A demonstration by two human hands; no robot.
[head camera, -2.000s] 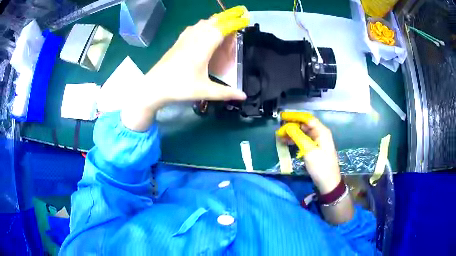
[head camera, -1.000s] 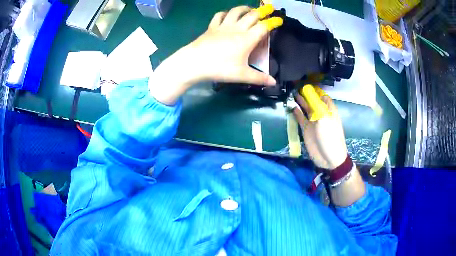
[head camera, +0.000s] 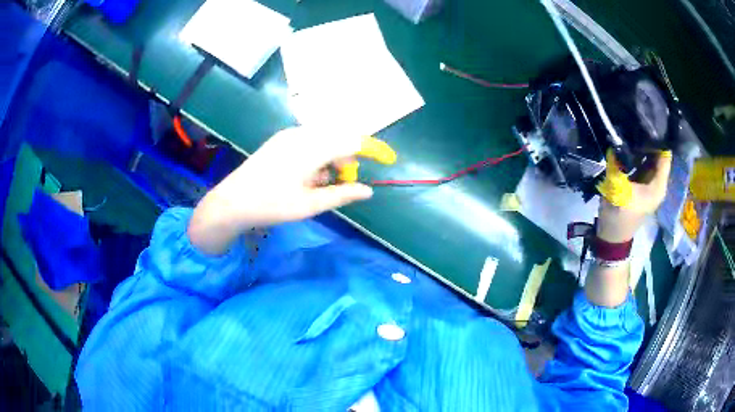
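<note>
The black light engine (head camera: 564, 121) stands at the right of the green mat, partly blurred, with a white cable (head camera: 582, 68) across it. My right hand (head camera: 633, 193), with yellow finger cots, grips its near right end. Red lead wires (head camera: 451, 175) run left from the engine to my left hand (head camera: 298, 173). My left hand is left of the engine, its fingers and thumb bent around the wire end. The wire end is hidden in the fingers. Another lead (head camera: 483, 82) with a small white end lies on the mat behind.
White sheets (head camera: 342, 72) and a smaller white stack (head camera: 235, 34) lie at the rear left. The large white sheet (head camera: 556, 201) lies partly under the engine. Tape strips (head camera: 532, 291) hang at the front edge. A tray with yellow finger cots (head camera: 691, 219) and a yellow object (head camera: 713, 179) are at the right.
The view has turned. The engine has moved and turned, showing its wires. My left hand has let go of the engine and holds the red wires; my right hand now grips the engine's end.
</note>
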